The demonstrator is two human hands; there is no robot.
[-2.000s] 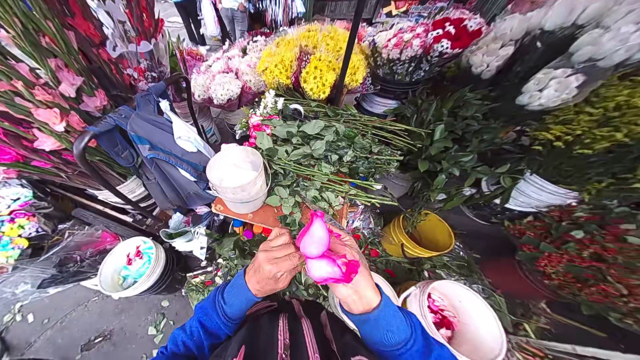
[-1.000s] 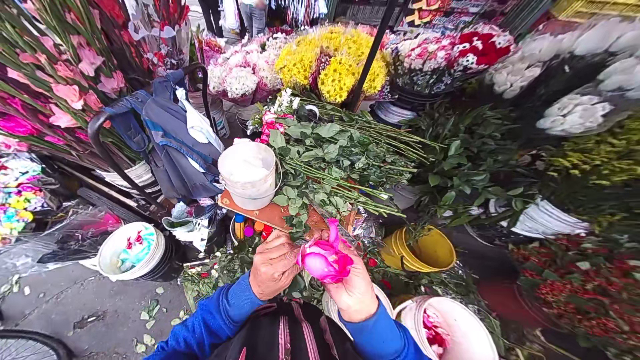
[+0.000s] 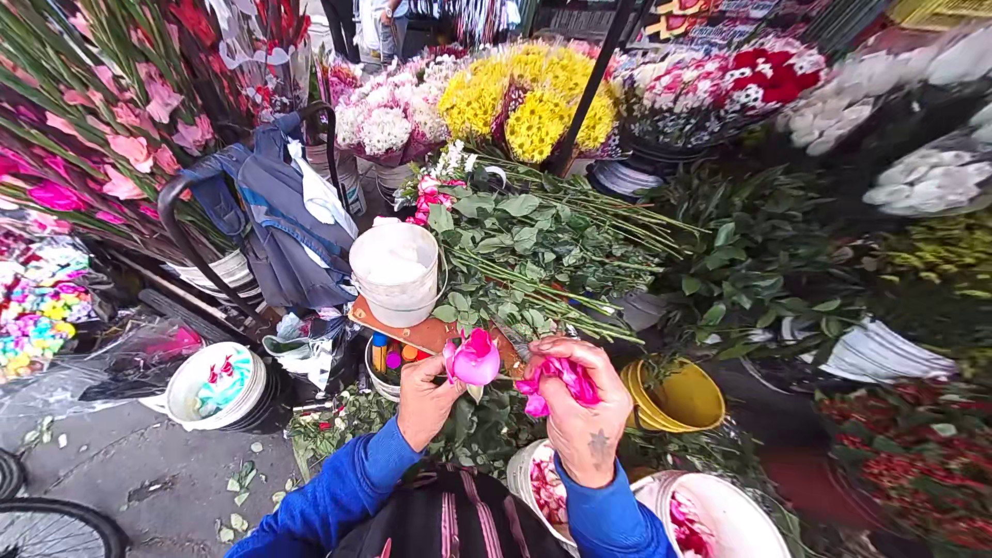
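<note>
My left hand (image 3: pixel 428 395) pinches a pink rose bloom (image 3: pixel 475 358) at its base, with the bloom upright. A short gap to the right, my right hand (image 3: pixel 581 407) is closed on a bunch of loose pink petals (image 3: pixel 559 383). Below that hand, a white bucket (image 3: pixel 521 482) holds pink and red petals, and a larger white bucket (image 3: pixel 740 508) with petals stands to its right. Cut green stems with leaves (image 3: pixel 535 240) lie beyond my hands, beside a white pail (image 3: pixel 394 271) on a reddish-brown board (image 3: pixel 422 333).
A yellow bucket (image 3: pixel 686 395) stands to the right. At left are a white bucket (image 3: pixel 194 387), a backpack (image 3: pixel 287 217) on a cart handle, and part of a bicycle wheel (image 3: pixel 58 527). Yellow chrysanthemums (image 3: pixel 535 101) and other bouquets line the back. Leaves litter the pavement.
My hands were close together at the rose and have moved apart. Pink petals have come off the bloom and are now in my right hand; the bloom is smaller.
</note>
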